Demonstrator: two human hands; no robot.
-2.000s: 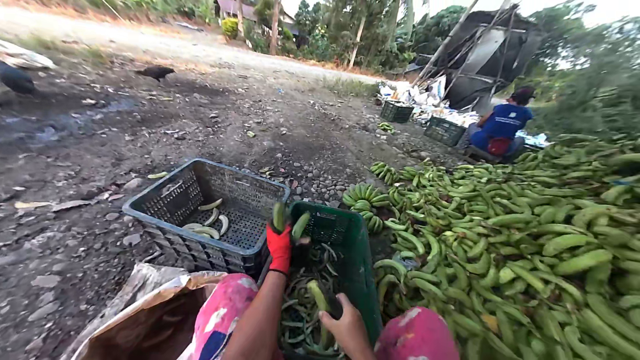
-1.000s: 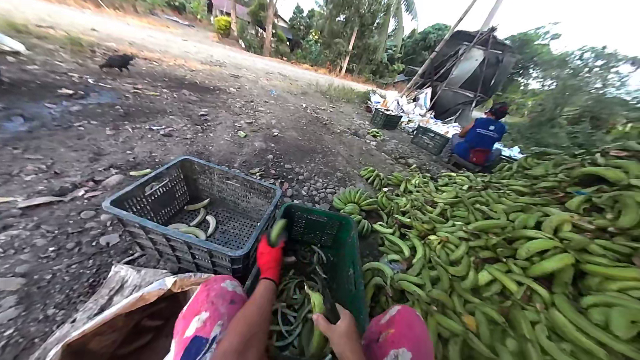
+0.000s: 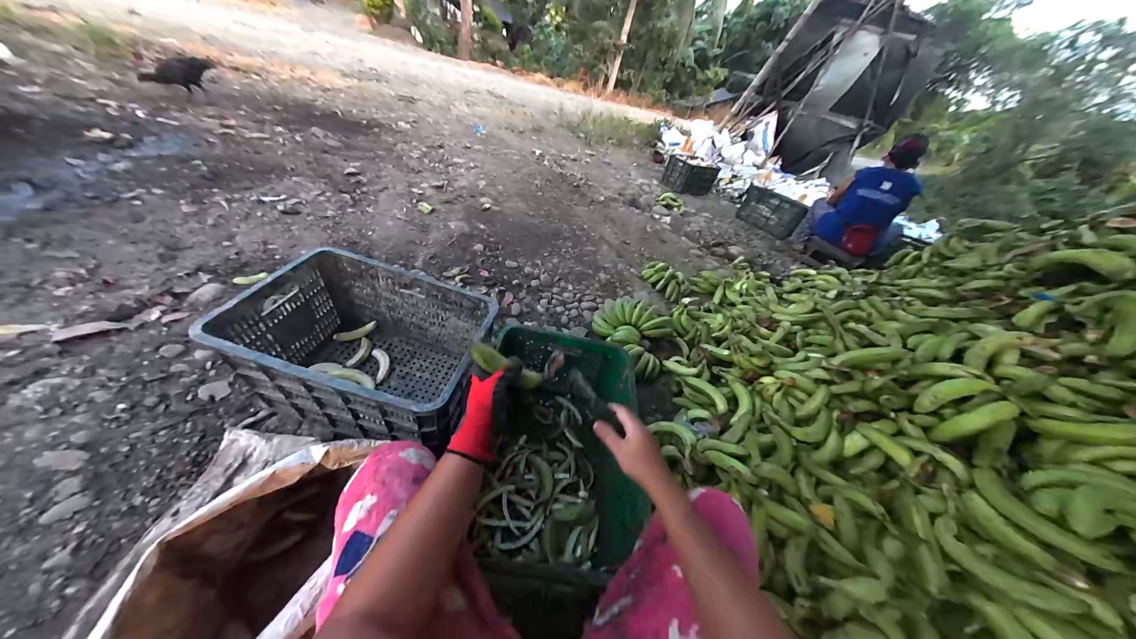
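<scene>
My left hand [image 3: 479, 415], in a red glove with dark fingers, grips a green banana [image 3: 490, 359] above the green plastic crate [image 3: 611, 362]. My bare right hand [image 3: 632, 448] is over the crate's right side, fingers spread, beside a blurred dark elongated object [image 3: 583, 389]; whether it holds this object is unclear. Long curved peel strips [image 3: 532, 497] lie in the crate between my knees. To the left, a dark plastic crate with a blue-gray rim [image 3: 426, 288] contains several peeled pale bananas [image 3: 357, 352]. A large pile of green bananas [image 3: 887, 426] spreads at right.
An open sack [image 3: 204, 550] stands by my left knee. Bunches of green bananas [image 3: 632, 319] lie beyond the green crate. Farther back, a person in blue [image 3: 874, 209] sits near crates [image 3: 770, 211] and white material [image 3: 710, 142]. A dark bird [image 3: 180, 73] stands on the stony ground.
My right hand has risen from low in the green crate, where a green banana was at its fingers, to the crate's right side. My left hand still holds a green banana.
</scene>
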